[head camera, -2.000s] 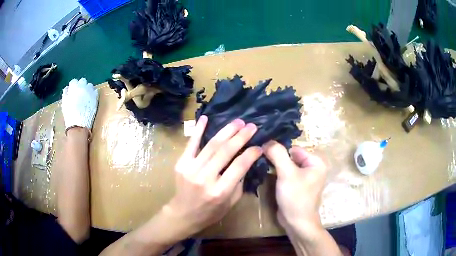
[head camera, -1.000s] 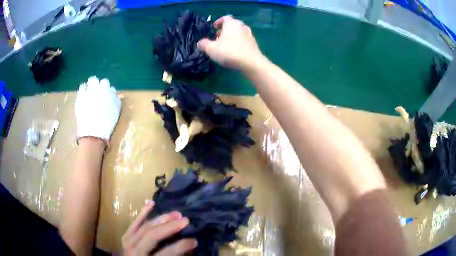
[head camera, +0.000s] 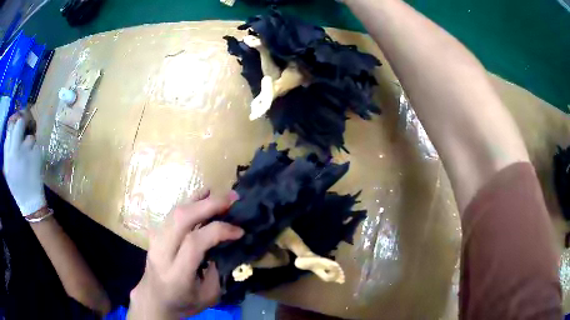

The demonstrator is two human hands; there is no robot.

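A black ragged-edged piece (head camera: 281, 194) with two beige limbs (head camera: 306, 255) poking out lies at the near edge of the bench. My left hand (head camera: 187, 250) grips its left side with the fingers over the black layers. My right arm reaches across the bench to the green belt, and my right hand is cut off by the top edge of the picture. A second black piece (head camera: 319, 81) with beige limbs (head camera: 269, 87) lies beyond the first, between my arms.
Another worker's white-gloved hand (head camera: 24, 162) is at the far left beside a blue crate (head camera: 22, 59). A small white bottle (head camera: 67, 95) stands on a flat holder there. Black pieces lie on the green belt (head camera: 169, 11) and at the right edge.
The view has shifted. My left hand has turned its piece so the beige limbs show. My right hand has left the picture at the top. The gloved hand moved left to the blue crate.
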